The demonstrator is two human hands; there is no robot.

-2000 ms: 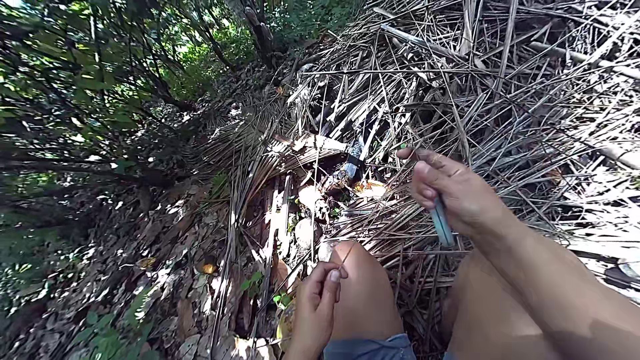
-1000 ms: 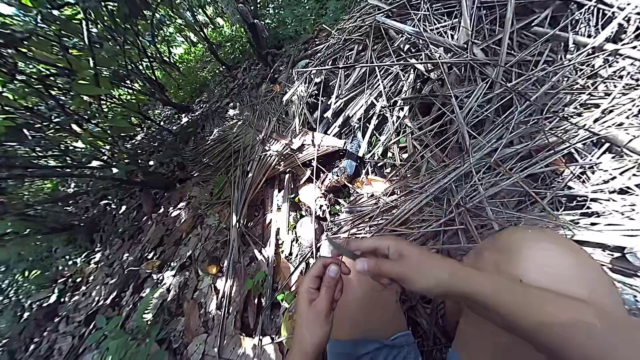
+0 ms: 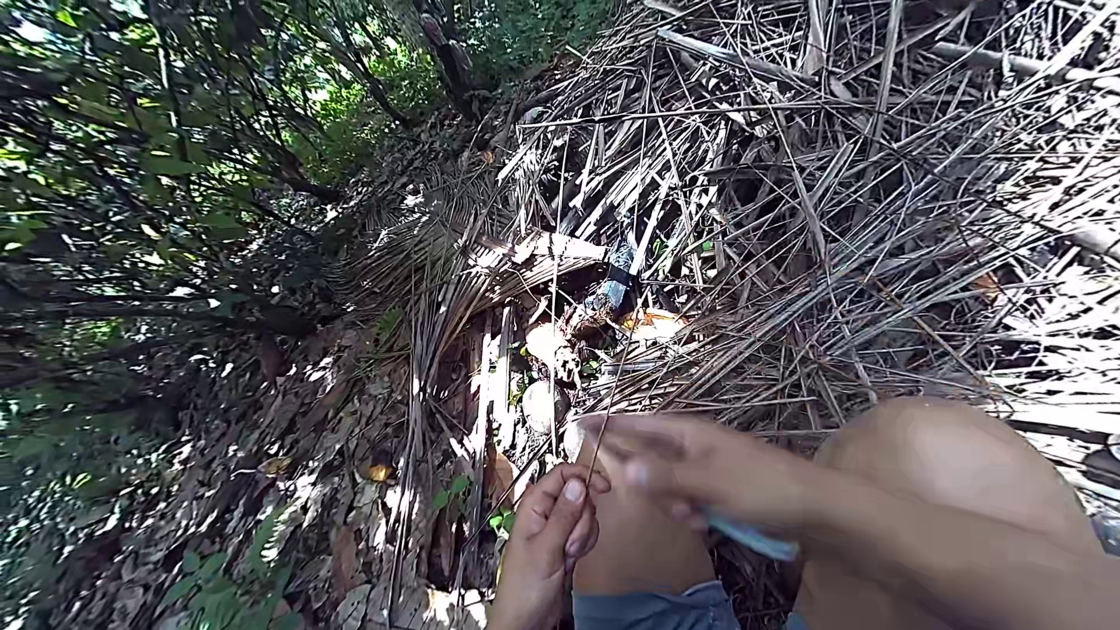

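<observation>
My left hand [image 3: 560, 521], low in the middle of the view, pinches a thin brown stick [image 3: 612, 394] between thumb and fingers; the stick rises up and slightly right. Just right of it, my right hand [image 3: 700, 464] is motion-blurred above my knee. A pale blue-grey object [image 3: 752, 535], perhaps a knife handle, sticks out from the underside of that hand. Its other end is hidden or too blurred to tell. Beyond both hands, a grey-blue object with a black band [image 3: 618, 278] lies on the ground litter.
Dry palm fronds and stalks [image 3: 787, 219] cover the ground ahead and to the right. Fallen leaves [image 3: 306, 490] and low green plants [image 3: 232, 586] lie to the left, below leafy shrubs [image 3: 175, 166]. A rounded pale stone-like thing [image 3: 544, 405] sits just beyond my left hand. My bent knees [image 3: 936, 472] frame the near side.
My right hand came in from the right to my left hand, and now it is blurred and slightly apart from it. My left hand has stayed in about the same place.
</observation>
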